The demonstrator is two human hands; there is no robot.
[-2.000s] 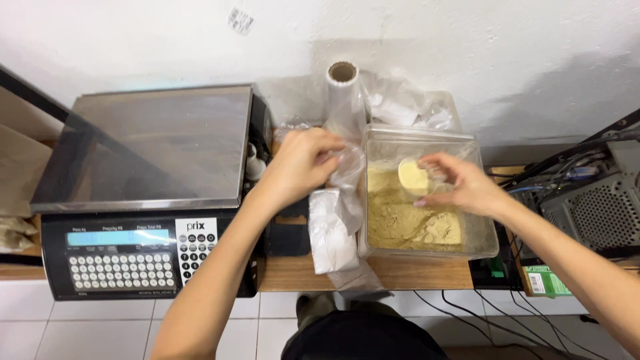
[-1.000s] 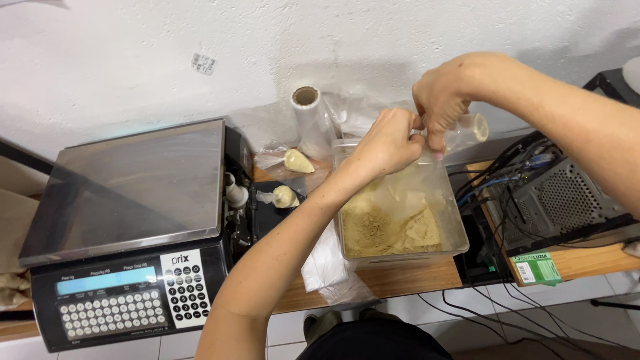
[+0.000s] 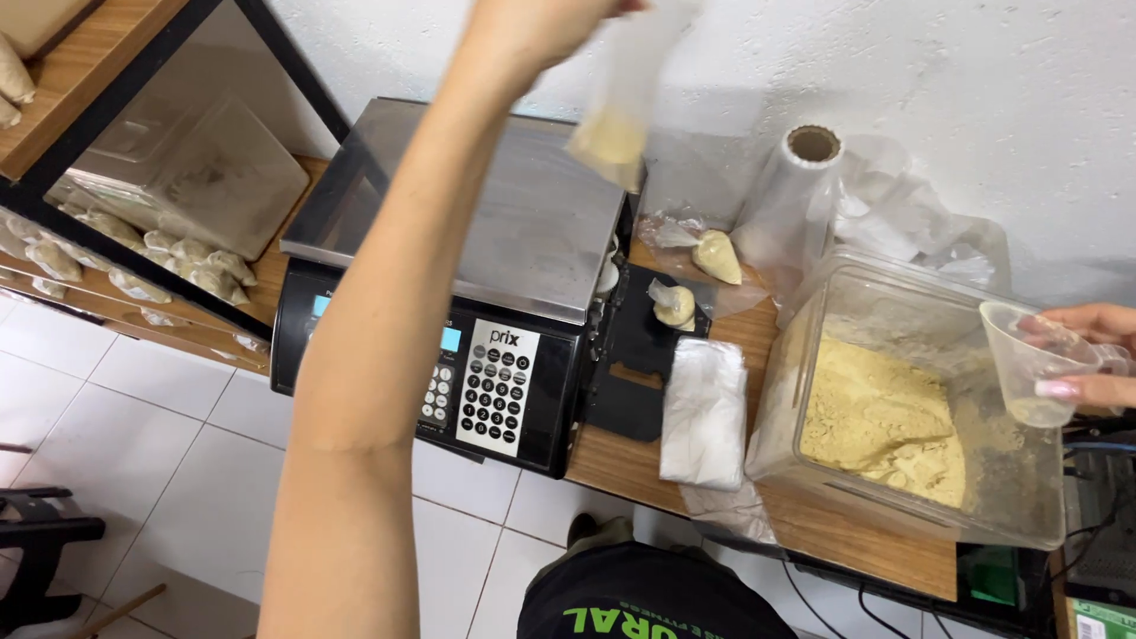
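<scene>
My left hand [image 3: 541,31], partly cut off by the top edge, grips the top of a clear plastic bag [image 3: 612,133] with pale yellow powder in its bottom. The bag hangs, slightly blurred, above the right rear of the scale's steel plate [image 3: 532,222]. At the right edge my right hand [image 3: 1096,355] holds a clear plastic measuring cup [image 3: 1034,364] tilted over the side of a clear plastic bin [image 3: 799,373]. Yellow powder [image 3: 879,426] lies in the bin. Two small knotted bags of powder [image 3: 717,257] [image 3: 676,308] rest between scale and bin.
A roll of clear plastic bags [image 3: 790,204] stands by the wall. Folded white plastic bags [image 3: 706,413] lie left of the bin. Filled bags [image 3: 213,275] and another plastic bin [image 3: 213,169] occupy the shelving at left. Cables and a computer case [image 3: 1100,532] are at lower right.
The view has swung left. My hands, together over the bin one second ago, are now apart: the left has moved left above the scale with the bag, the right holds the cup at the bin's right side.
</scene>
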